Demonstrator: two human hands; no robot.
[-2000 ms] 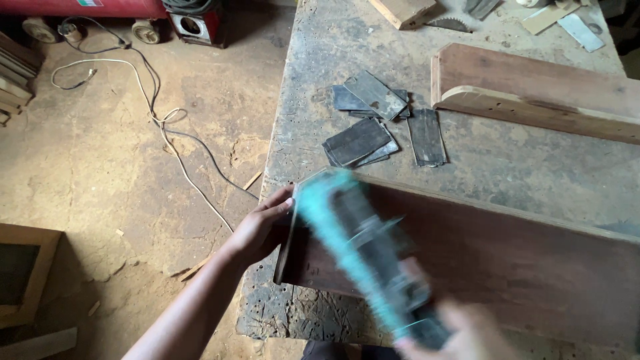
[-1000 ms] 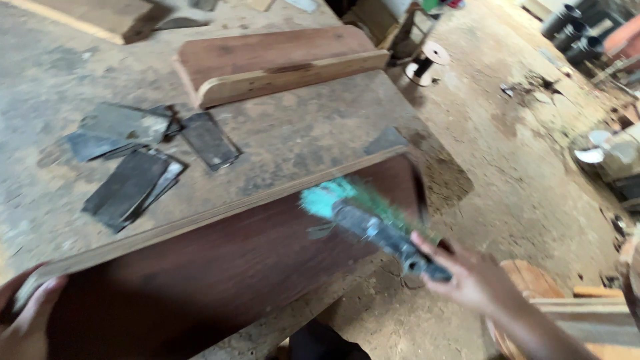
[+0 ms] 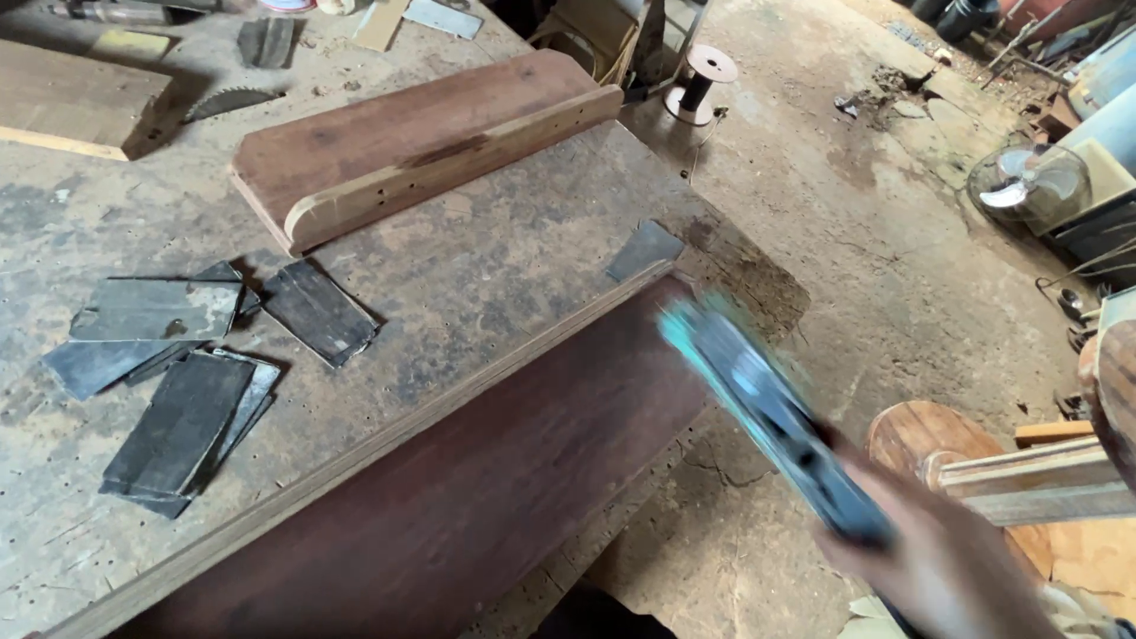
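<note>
My right hand [image 3: 941, 550] is closed around the dark handle of a brush with turquoise bristles [image 3: 754, 390], blurred by motion. The bristle end is over the far right end of a reddish-brown wooden board [image 3: 497, 470], which has a pale raised edge strip along its upper side. This board lies at a slant along the near edge of the workbench [image 3: 461, 257]. My left hand is out of the frame. Behind the board, a second wooden piece [image 3: 399, 133] with a rounded pale rail rests on the bench.
Worn dark sandpaper pieces [image 3: 177, 426] lie in a loose pile at left, with another piece [image 3: 646, 250] near the bench corner. A thick wood block [image 3: 80, 98] and a circular saw blade [image 3: 232, 102] sit farther back. On the floor side are a spool [image 3: 699, 84] and a fan [image 3: 1029, 182].
The view has swung right since two seconds ago. The brush has moved from the board's left end to its right end. My left hand, on the board in both earlier frames, has left the view.
</note>
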